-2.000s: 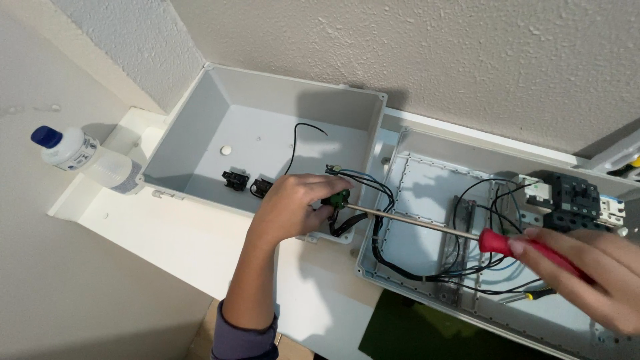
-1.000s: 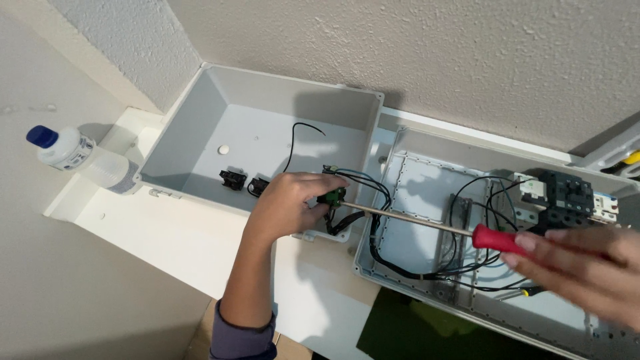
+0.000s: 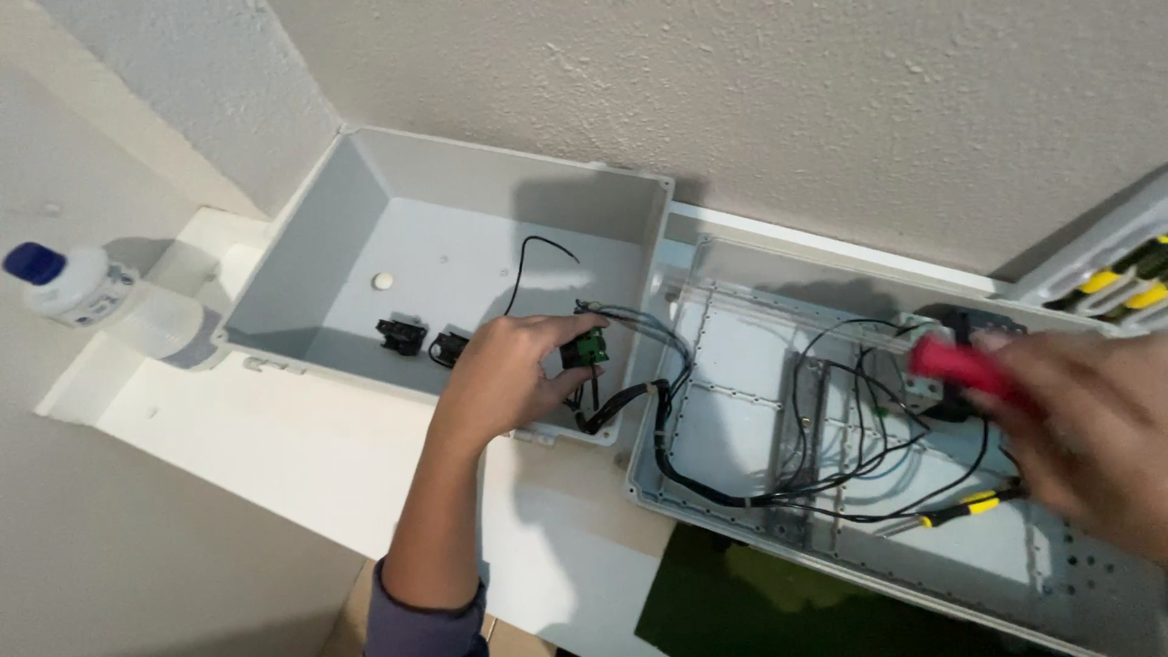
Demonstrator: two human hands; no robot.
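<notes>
My left hand point(image 3: 511, 374) pinches a green and black contact block point(image 3: 584, 348) between thumb and fingers, over the right side of a grey plastic enclosure point(image 3: 301, 251). Black wires point(image 3: 675, 456) run from the block into a second enclosure point(image 3: 643, 474) on the right. My right hand point(image 3: 1086, 420), blurred, grips the red handle of a screwdriver point(image 3: 967, 370) above that second enclosure. The shaft does not show clearly, and its tip appears apart from the block. Two more black blocks point(image 3: 401, 336) lie in the left enclosure, left of my left hand.
A blue-capped plastic bottle point(image 3: 119, 306) lies at the left on the white shelf point(image 3: 319, 438). Black contactors point(image 3: 981, 328) and a yellow-and-black screwdriver point(image 3: 972, 506) sit in the right enclosure. Beyond, at far right, is a grey rack point(image 3: 1095, 242) with yellow-and-black tools.
The red screwdriver, which reached the block in the earlier frames, has been drawn back to the right with my right hand. My left hand still pinches the block in about the same place.
</notes>
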